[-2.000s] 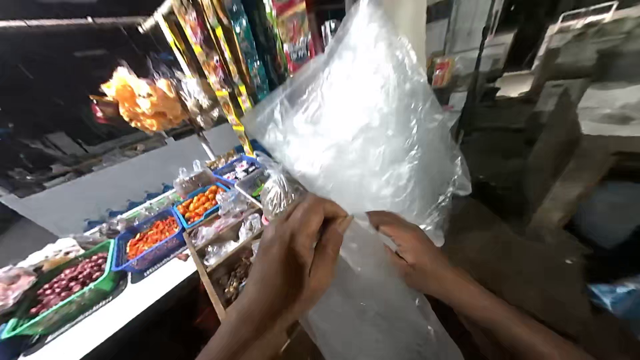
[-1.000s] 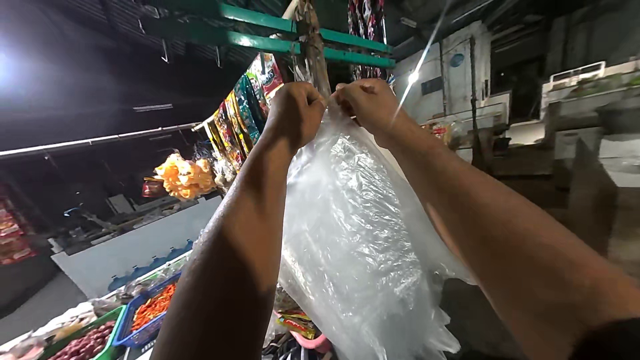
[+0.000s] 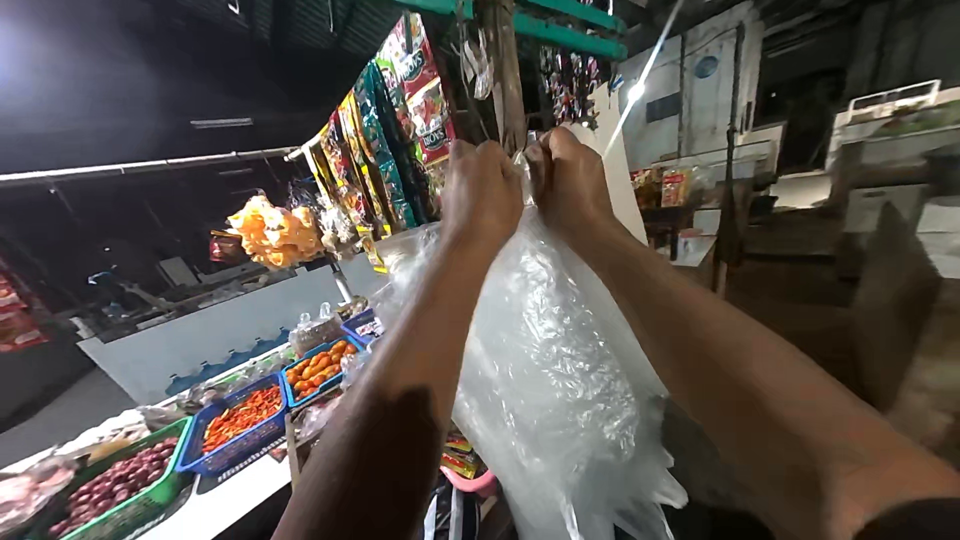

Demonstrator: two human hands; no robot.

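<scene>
A large clear plastic bag hangs down from both raised hands, and crinkled plastic shows through it. My left hand pinches the gathered top of the bag from the left side. My right hand grips the same gathered top from the right, with its fingers close to those of my left hand. Both hands are up against a wooden post. Whether the bag's top touches the post or something fixed to it is hidden by the fingers.
Strings of sachets and a bundle of orange bags hang at the left. Below them stand baskets of red chillies, tomatoes and shallots. Green wooden bars cross overhead. A pink basin sits low behind the bag.
Two seconds ago my hands were low, near the baskets, with the bag standing above them. They have since risen to the post, and the bag now hangs below them.
</scene>
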